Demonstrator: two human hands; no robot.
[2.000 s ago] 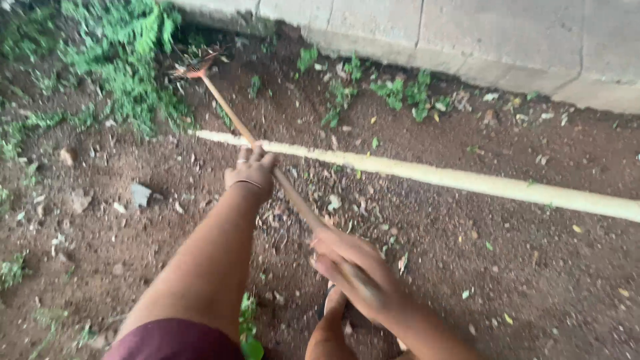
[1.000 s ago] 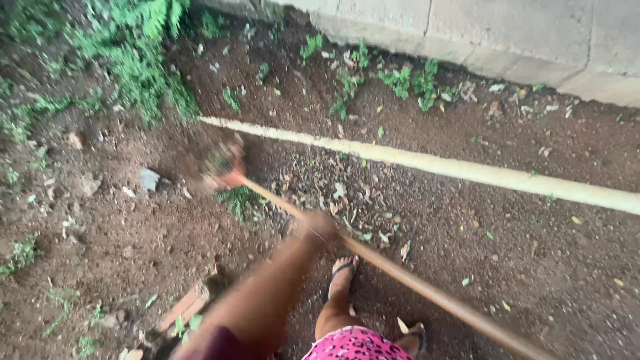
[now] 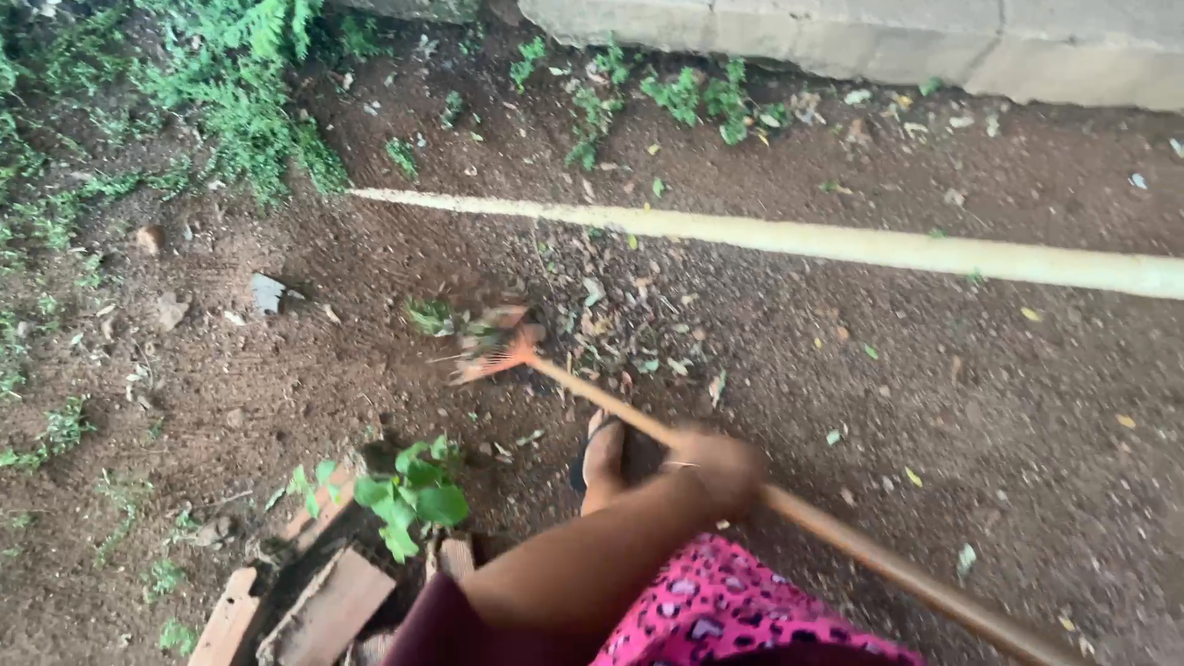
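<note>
My left hand [image 3: 726, 472] is closed around the wooden handle of a rake [image 3: 601, 400], below the middle of the view and blurred. The rake's orange head [image 3: 499, 359] rests on or just above the soil, with green weeds and dry leaves [image 3: 486, 333] at its tines. To the right of the head lies a patch of scattered leaf litter [image 3: 638, 324]. Down toward the lower right corner the handle runs out of the frame. My right hand is outside the view.
A pale pipe [image 3: 786, 236] lies along the ground, below a concrete ledge [image 3: 832, 46]. Broken bricks [image 3: 328, 606] and a leafy plant [image 3: 416, 495] are at the lower left. My sandalled foot [image 3: 603, 453] is just below the rake. Green weeds [image 3: 240, 102] grow at the upper left.
The rake head has come from beside the upper-left weeds down and right, nearer my foot, with plant matter at its tines. My right hand, on the handle two seconds ago, has left the view.
</note>
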